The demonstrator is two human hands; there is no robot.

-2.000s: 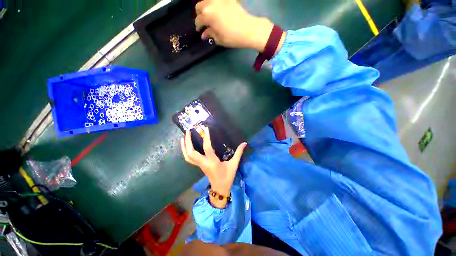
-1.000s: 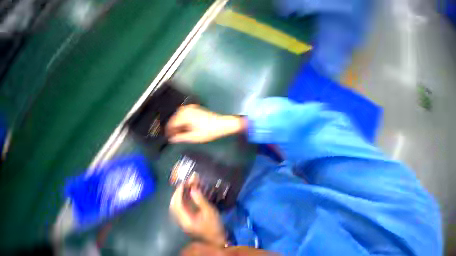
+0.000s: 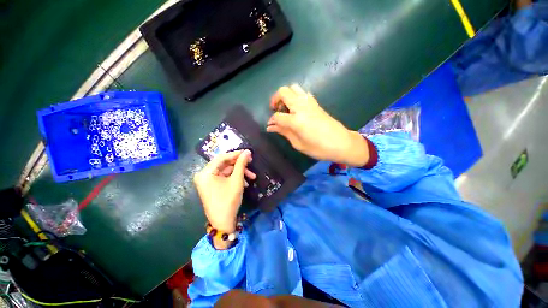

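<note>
The part-built unit [image 3: 223, 141], with silvery and gold patches, lies in a black fixture [image 3: 287, 173] on the green bench. My left hand [image 3: 225, 180] is over the unit's lower left part, thumb and forefinger together at its edge; whether something tiny is between them cannot be told. My right hand [image 3: 306, 123] is above the bench just right of the fixture, fingers curled; a small dark spot shows between the fingertips, too small to name. The black parts tray [image 3: 225, 75] holds two piles of small gold parts [image 3: 197, 51] and a small white part.
The blue bin [image 3: 168, 129] with white ring-like parts [image 3: 129, 135] stands at the left. A crumpled clear bag [image 3: 60, 218] lies below it. A clear bag of parts [image 3: 402, 120] lies on a blue sheet [image 3: 450, 120] at the right. A person's blue sleeve [image 3: 511, 54] is at upper right.
My right hand has left the black parts tray and come down beside the fixture. My left hand's thumb and forefinger have come together over the unit. The camera view has also shifted.
</note>
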